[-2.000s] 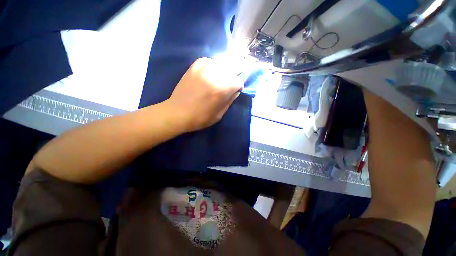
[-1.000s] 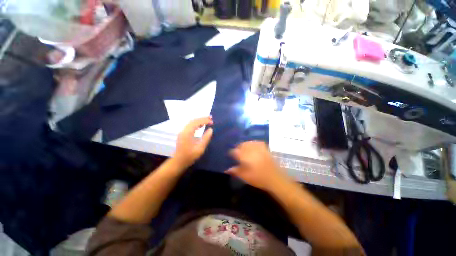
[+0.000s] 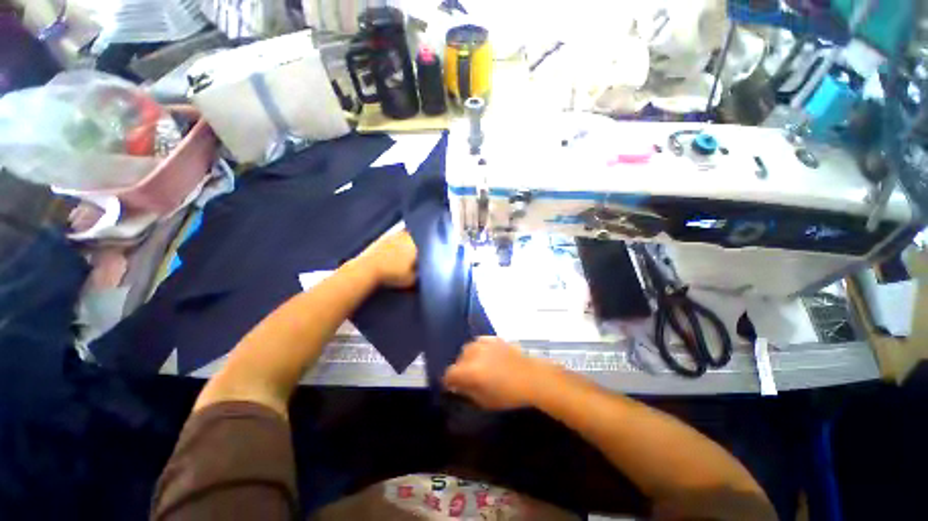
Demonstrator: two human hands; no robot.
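Note:
A dark navy cloth panel (image 3: 436, 275) stands partly lifted, left of the needle area, running from near the machine head down over the table's front edge. My left hand (image 3: 395, 257) is at its left side; its fingers are partly hidden against the cloth. My right hand (image 3: 486, 372) is closed on the panel's lower end at the table's front edge. The white sewing machine (image 3: 631, 183) stands to the right, its needle area brightly lit. More navy cut pieces (image 3: 275, 224) lie spread to the left.
Black-handled shears (image 3: 692, 331) lie beside a flat black phone-like rectangle (image 3: 615, 279) under the machine arm. A pink basket (image 3: 173, 178) with a clear bag stands upper left. Dark bottles (image 3: 385, 66) and a yellow object (image 3: 467, 63) stand at the back.
The view has swung up and back from the close look at the needle. The panel has been lifted and narrowed. My left hand moved up along it; my right hand took hold of its lower end.

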